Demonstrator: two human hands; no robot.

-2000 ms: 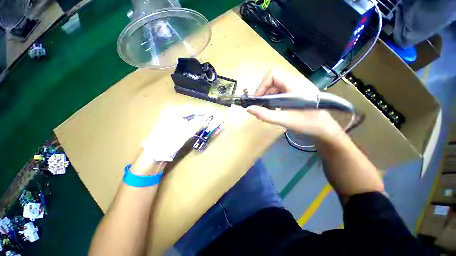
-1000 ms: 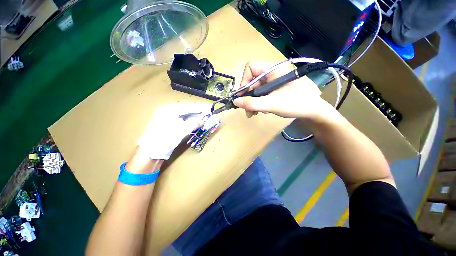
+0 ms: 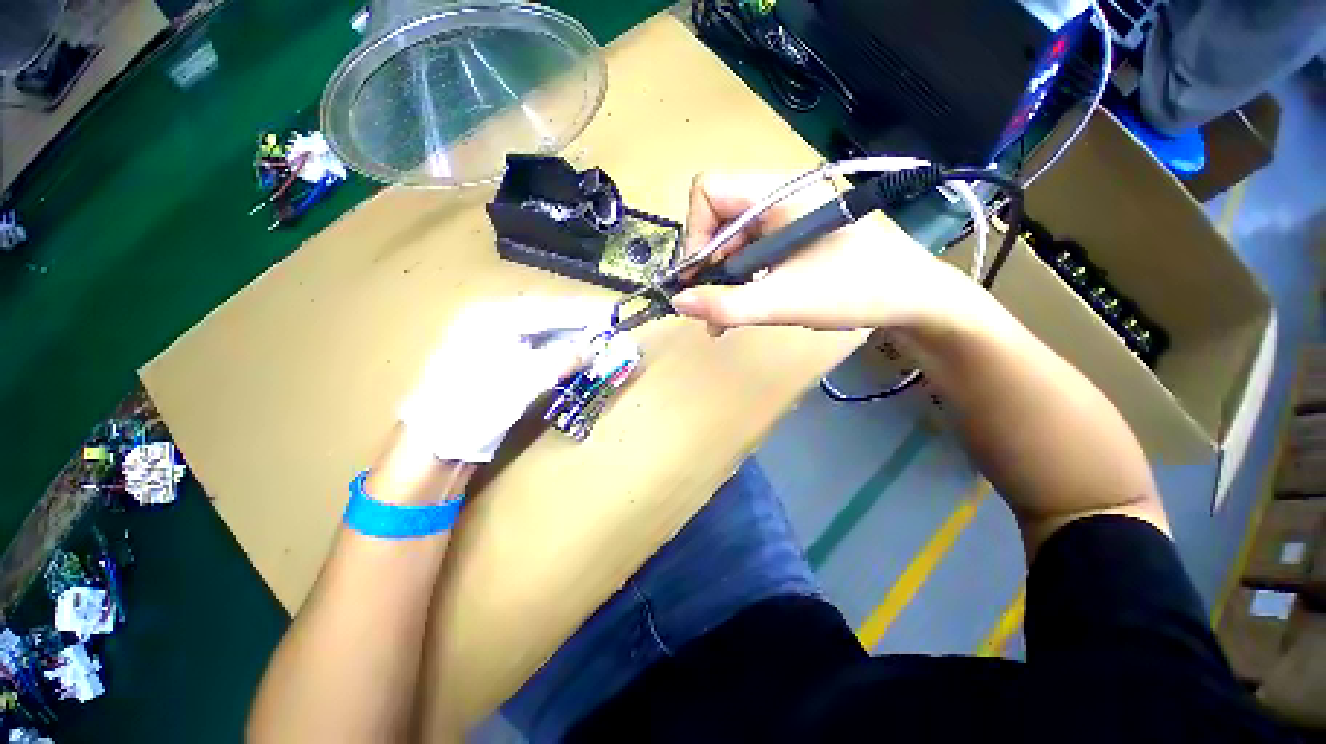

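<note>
My left hand (image 3: 487, 375), in a white glove with a blue wrist strap (image 3: 404, 507), holds a small wired assembly (image 3: 586, 395) over the tan cardboard sheet (image 3: 335, 320). Thin coloured wires show on it. My right hand (image 3: 814, 276), bare, grips a black soldering iron (image 3: 785, 241) like a pen. A pale feed tube (image 3: 771, 198) runs along the iron and loops past the wrist. The iron's tip end is at the top of the assembly, by my left fingertips; exact contact cannot be told. The black iron stand (image 3: 557, 218) with its cleaning tray (image 3: 640, 250) is just behind.
A clear fume funnel (image 3: 463, 95) stands behind the iron stand. Several wired assemblies (image 3: 153, 472) lie on the green surface at left, one (image 3: 303, 167) beside the funnel. A black box (image 3: 916, 87) and an open parts carton (image 3: 1134, 349) are at right. A person's grey sleeve (image 3: 1236, 66) shows top right.
The iron has swung from nearly level by the tray to a slant, its tip now at the assembly. The assemblies on the green surface behind have shifted; one now lies beside the funnel.
</note>
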